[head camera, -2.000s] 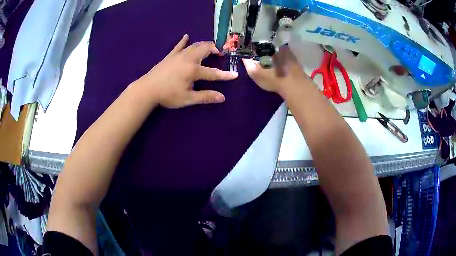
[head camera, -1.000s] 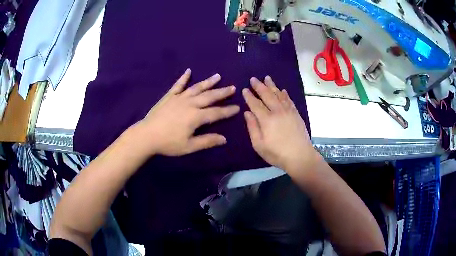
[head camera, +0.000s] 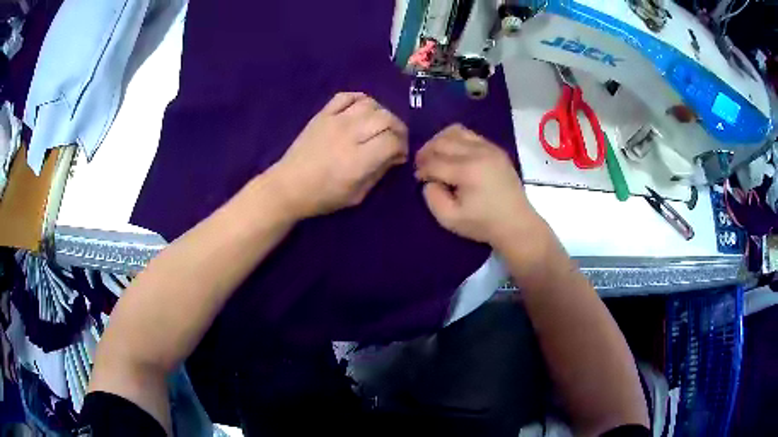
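A large dark purple garment panel (head camera: 341, 273) covers the middle of the table and hangs over its front edge. A pale grey piece (head camera: 479, 288) shows under its lower right edge. My left hand (head camera: 345, 154) and my right hand (head camera: 469, 181) rest on the cloth close together, fingers curled in with the fingertips at the cloth. Whether they pinch a fold is hidden. The presser foot (head camera: 417, 90) is just above and between my hands, over the cloth, beneath the orange-red piece (head camera: 423, 55).
The white and blue JACK machine head (head camera: 597, 51) spans the upper right. Red-handled scissors (head camera: 572, 128), a green-handled tool (head camera: 616, 171) and thread snips (head camera: 670, 213) lie to the right. Pale blue-grey cut pieces (head camera: 77, 77) lie at left. A blue basket (head camera: 704, 358) stands lower right.
My hands were at the presser foot, then spread flat nearer the front edge. Now their fingers are curled inward on the cloth. The cloth's lower edge has shifted, showing the pale piece at right.
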